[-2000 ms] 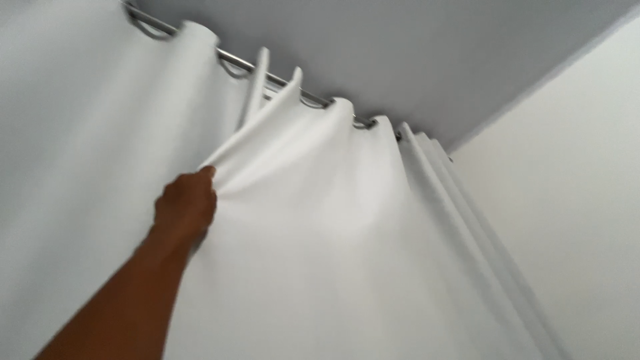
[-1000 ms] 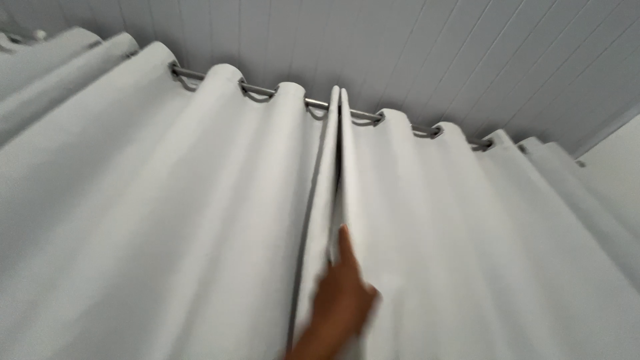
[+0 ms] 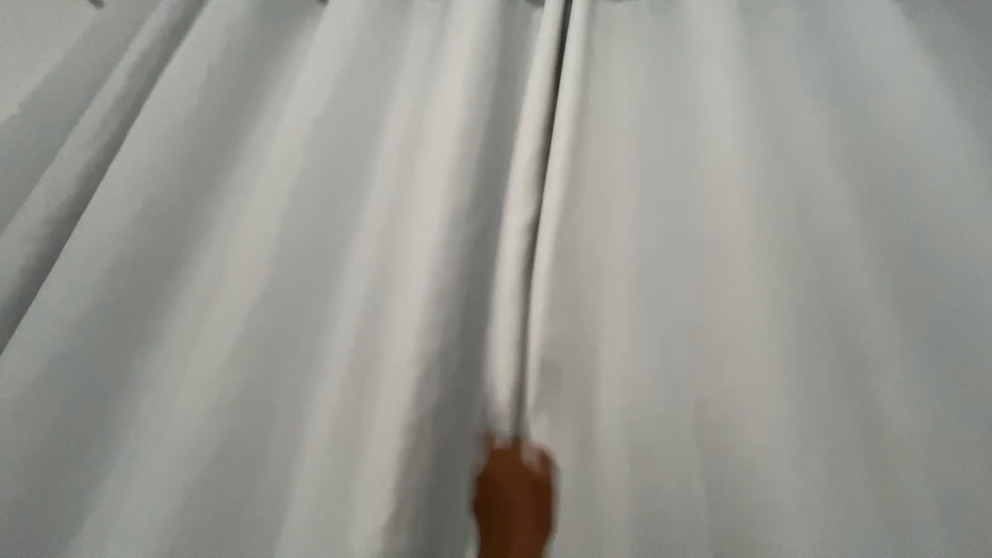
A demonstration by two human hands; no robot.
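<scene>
Two light grey-white curtain panels fill the head view, the left panel point(image 3: 310, 279) and the right panel point(image 3: 697, 279). Their folded inner edges point(image 3: 521, 310) run down side by side, with a narrow dark gap between them near the top. At the bottom centre, my left hand point(image 3: 514, 496) is closed around these edges where they come together; motion blur hides the exact placing of the fingers. My right hand is out of view.
Deep vertical folds run down the fabric on both sides. At the upper left corner a bit of pale wall or ceiling point(image 3: 39, 46) shows beyond the curtain. Small dark parts of the curtain's top hardware appear along the upper edge.
My left hand first gripped the curtain fabric, then had a finger raised at the meeting edges, and now is lower along them. The view has tilted down, leaving most of the rod out of frame.
</scene>
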